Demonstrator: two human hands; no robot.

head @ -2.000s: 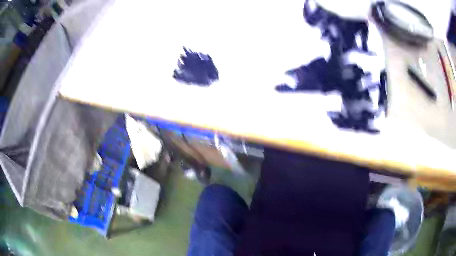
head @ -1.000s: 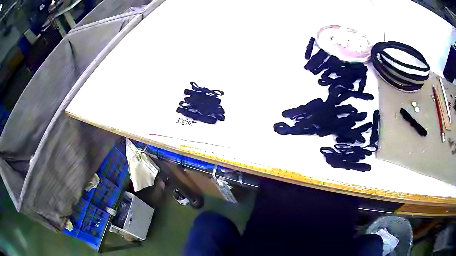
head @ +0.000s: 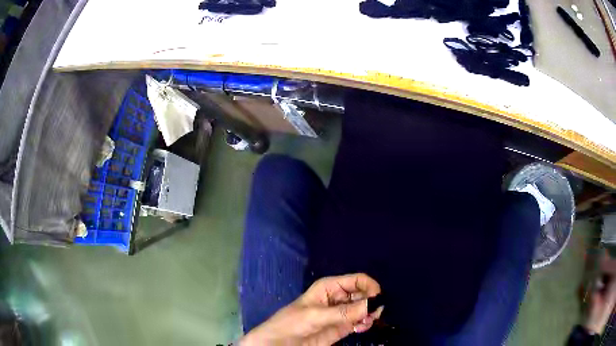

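My left hand (head: 324, 312) is low over the lap cloth (head: 412, 203), fingers bent and fingertips together. A small dark piece (head: 374, 303), perhaps a knitted strip, shows between its fingertips, hard to see against the dark cloth. My right hand (head: 600, 297) is at the far right edge, blurred and partly cut off, well away from the left; what it holds cannot be told. A large pile of dark strips (head: 496, 57) lies on the table at upper right. A smaller dark pile (head: 238, 6) is cut off by the top edge.
The white table (head: 290, 44) has a wooden front edge above my knees. A black stick (head: 578, 31) lies on the grey mat (head: 554, 47). A waste basket (head: 557, 233) stands by my right knee. A blue crate (head: 111, 203), a grey box (head: 177, 186) and a grey fabric bin (head: 47, 169) are at left.
The view has tilted down, so the table sits higher and more of the lap shows. Both hands have come into the picture, the left with a dark piece at its fingertips.
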